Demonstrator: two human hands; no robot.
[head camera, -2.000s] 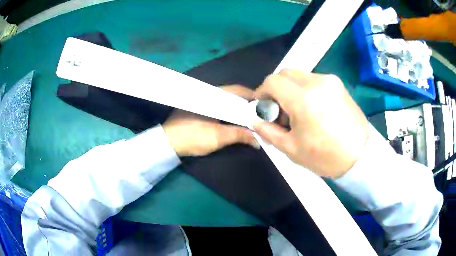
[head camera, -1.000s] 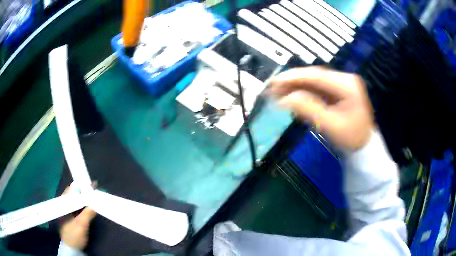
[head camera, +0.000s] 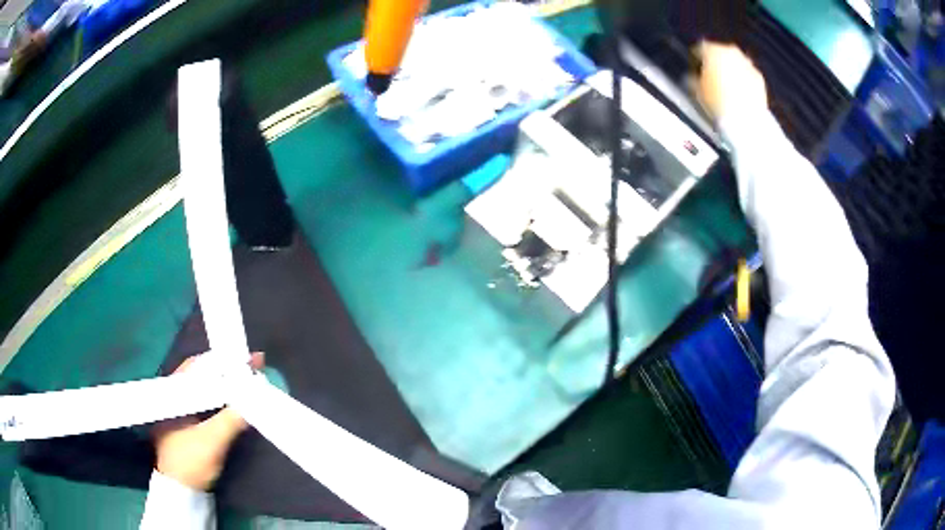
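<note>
The three-armed white part (head camera: 233, 385) lies at the left over a black support pad (head camera: 311, 331), its arms spread. My left hand (head camera: 202, 447) grips it at the hub from below, with the palm side partly hidden under the part. My right hand (head camera: 732, 85) is stretched out to the upper right, beyond the silver-white boxy item (head camera: 674, 145). Its fingertips are blurred against a dark area, and I cannot tell whether it holds anything.
An orange electric screwdriver (head camera: 392, 39) hangs over a blue bin (head camera: 435, 166) of loose white collars. A black cord (head camera: 612, 238) hangs before the boxy item, with small screws (head camera: 534, 264) beside it. A small teal block (head camera: 486, 174) touches the bin. A dark green conveyor (head camera: 93, 135) runs behind.
The view has turned to the right. My right hand has left the hub and moved far out to the upper right. My left hand stays at the hub.
</note>
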